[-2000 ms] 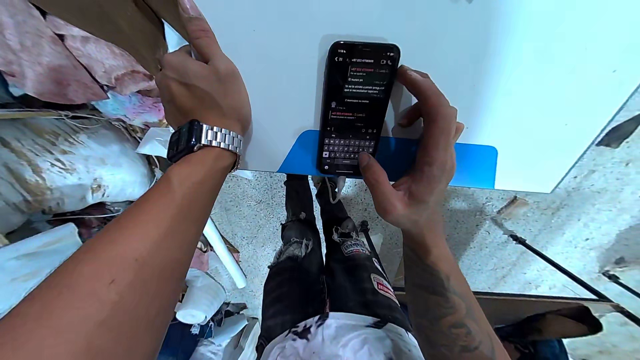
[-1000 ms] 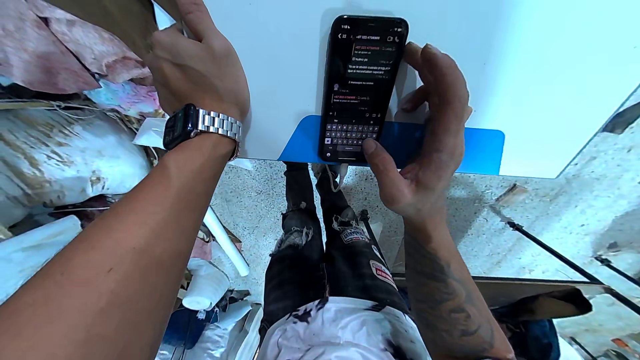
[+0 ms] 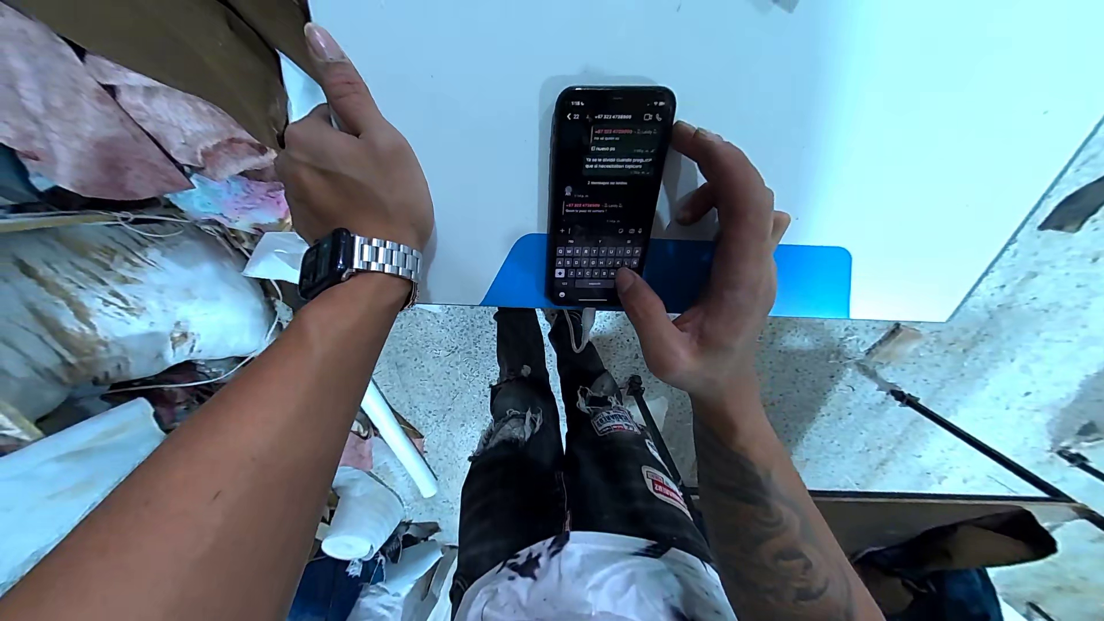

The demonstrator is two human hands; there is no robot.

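A black smartphone [image 3: 609, 198] with a chat and keyboard on its lit screen lies on the white tabletop [image 3: 483, 129], its lower end over a blue patch [image 3: 811, 280] at the edge. My right hand [image 3: 720, 250] is beside it, thumb on the keyboard's lower right and index fingertip by the upper right edge; the fingers do not close round the phone. My left hand [image 3: 358, 168] rests at the table's left edge, thumb extended and the other fingers curled. Whether anything is under those fingers is hidden. A smartwatch [image 3: 328, 263] is on the left wrist.
Pink and brown fabric pieces [image 3: 129, 129], a large plastic-wrapped bundle [image 3: 155, 302] and a white roll [image 3: 362, 517] crowd the left side. A white tube [image 3: 401, 444] leans below the table. Black rods [image 3: 983, 440] and dark cloth [image 3: 957, 552] are at lower right.
The right thumb has shifted over the phone's keyboard. The left hand keeps much the same place at the table's left edge.
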